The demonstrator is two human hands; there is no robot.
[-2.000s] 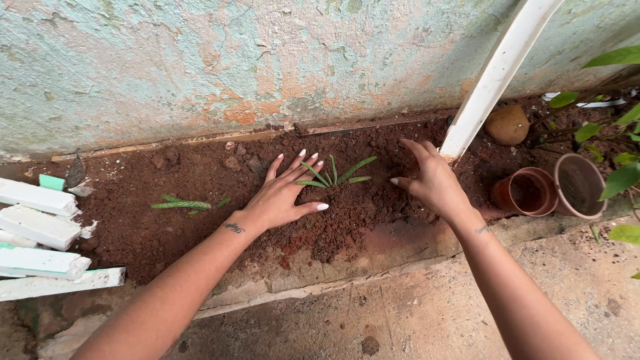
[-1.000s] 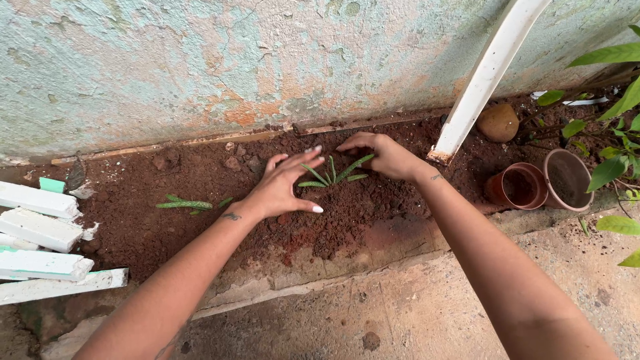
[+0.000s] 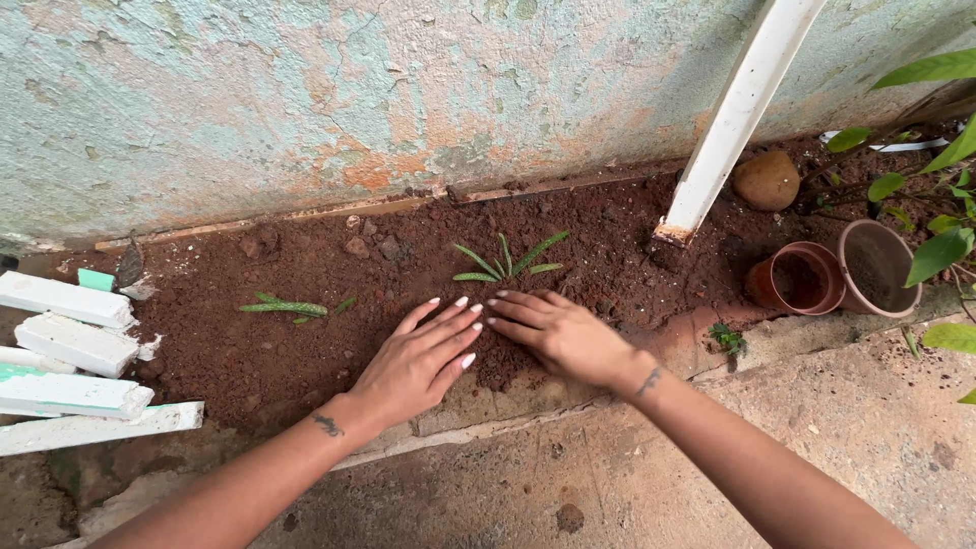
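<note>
A small aloe-like plant with narrow spotted leaves stands in the reddish-brown soil of a narrow bed. Just in front of it, my left hand rests on the soil, fingers spread a little and holding nothing I can see. My right hand lies palm down beside it, on loose soil, its fingertips almost meeting those of the left; its palm is hidden. A second spotted green plant lies low on the soil to the left.
White-painted bars lie at the left end. A white post slants up from the bed. To its right are a rounded stone, a reddish plastic pot, a paler pot and a leafy plant. A peeling wall runs behind.
Both hands have come from the sides of the upright plant to the soil in front of it. Earlier the right hand was farther right, then close behind the plant.
</note>
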